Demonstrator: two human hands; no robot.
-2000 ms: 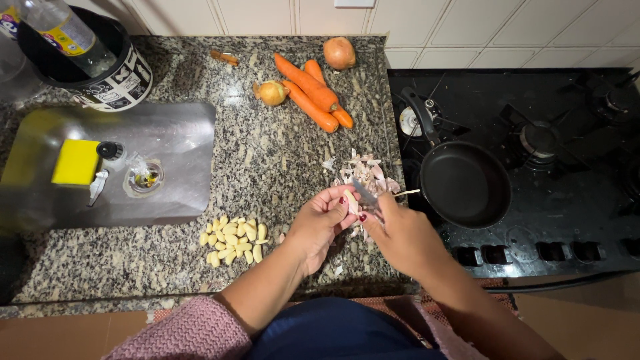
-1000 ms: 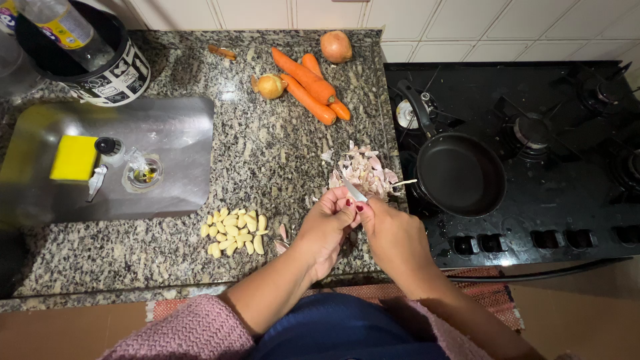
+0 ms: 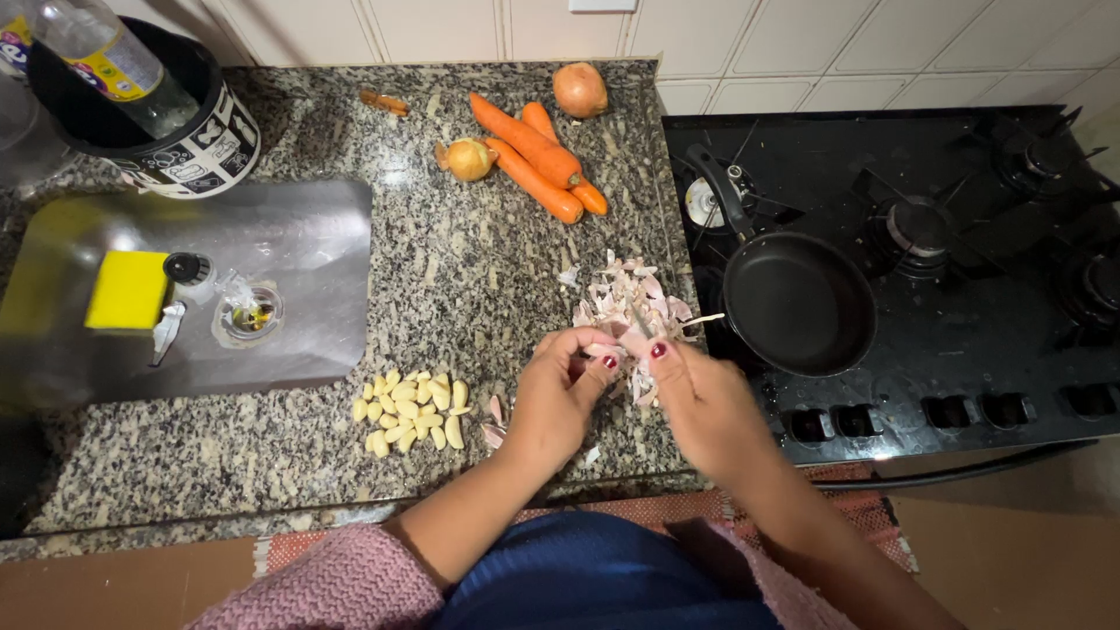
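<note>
My left hand pinches a garlic clove between thumb and fingers. In my right hand is a small knife, its blade over a heap of garlic skins; the handle is hidden in the fist. Both hands are close together above the counter, near the stove side. Left of my left hand lies a group of peeled garlic cloves, with a few unpeeled cloves between the group and my wrist.
Carrots and two onions lie at the back of the granite counter. A steel sink with a yellow sponge is at left, below a black bucket holding a bottle. A frying pan sits on the stove.
The knife blade was against the clove between my fingers; now it is over the skins, slightly apart from my left fingers. My right hand has moved a little away from the left.
</note>
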